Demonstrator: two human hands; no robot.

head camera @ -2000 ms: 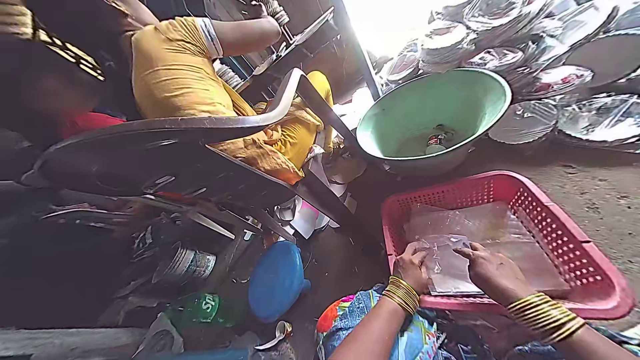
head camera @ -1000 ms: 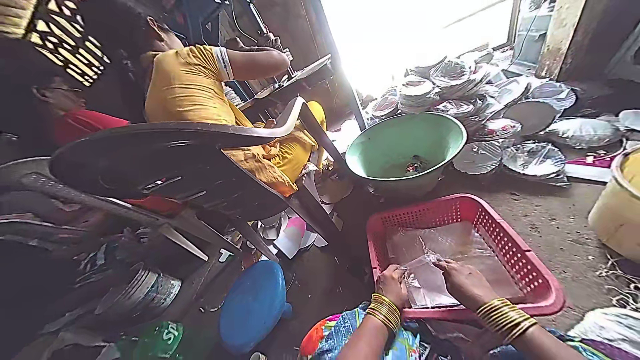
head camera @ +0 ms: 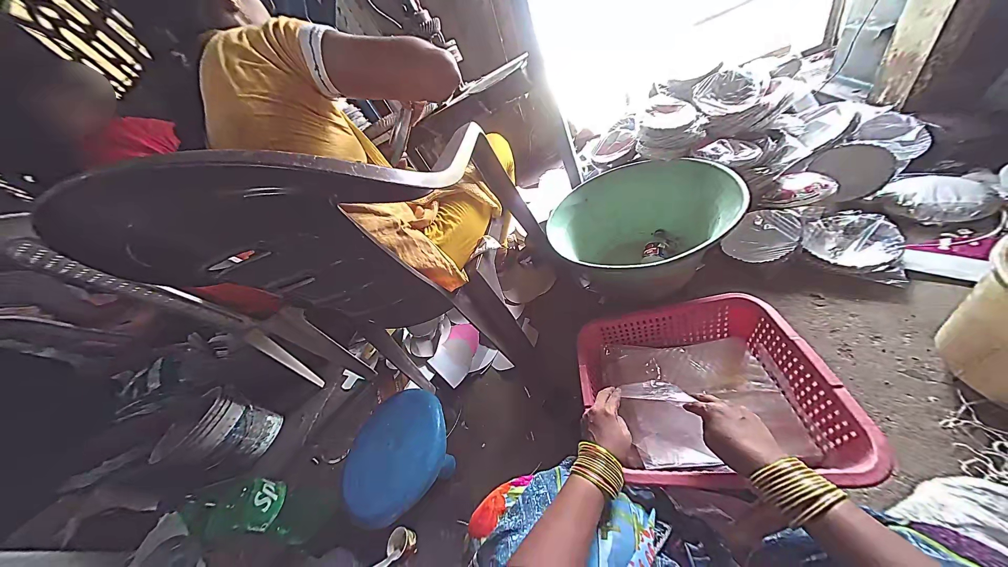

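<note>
Clear plastic bags [head camera: 669,437] lie in a flat stack inside a red perforated plastic basket [head camera: 815,378]. My left hand [head camera: 609,425] pinches the near left edge of the top plastic between thumb and fingers. The fingertips of my right hand [head camera: 732,429] rest on the same plastic, a little to the right; whether they grip it cannot be told. A raised fold of the film stretches between the two hands. Gold-coloured bangles circle both wrists.
A green basin [head camera: 650,213] with a small item inside stands beyond the basket. Plastic-wrapped round plates [head camera: 732,94] are piled behind it. At left are a dark plastic chair [head camera: 236,228] with a person in yellow [head camera: 268,87], a blue stool [head camera: 395,457] and a green bottle [head camera: 260,504].
The view has shifted somewhat. Both hands stay at the plastic in the basket, and the fingers of the right hand have moved slightly over it.
</note>
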